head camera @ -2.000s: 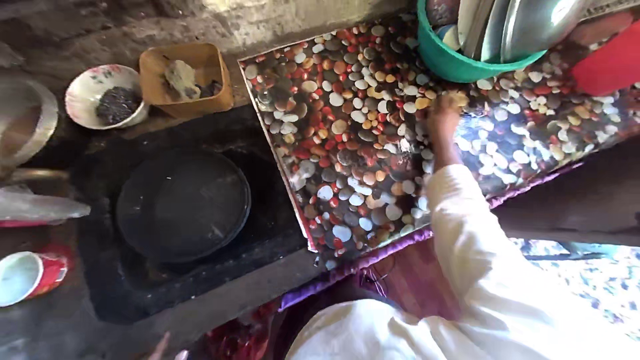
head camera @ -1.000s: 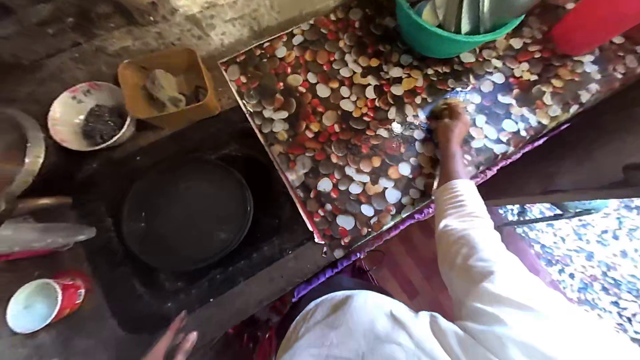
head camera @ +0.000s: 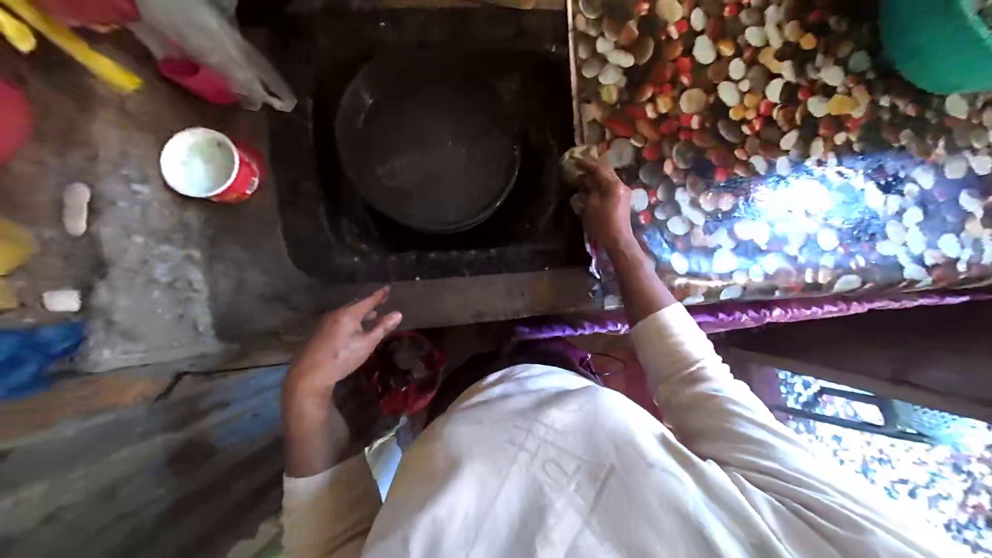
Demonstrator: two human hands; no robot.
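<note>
My right hand grips a small pale wad, perhaps a cloth or sponge, at the left edge of a glossy pebble-patterned counter cover. Just left of it, a round dark pan rests on a black stove-like base. Held in the air near the front edge of the counter, my left hand has its fingers apart and nothing in them. Up and left of that hand is a red paper cup with a pale inside.
A green plastic tub stands at the upper right. At the upper left lie a clear plastic bag and a yellow strip. Blue plastic is at the far left. Purple frilled cloth runs along the front edge.
My right hand has moved left across the pebble-patterned cover to its left edge, still with the wad. More of my left hand now shows. The view has shifted to the left.
</note>
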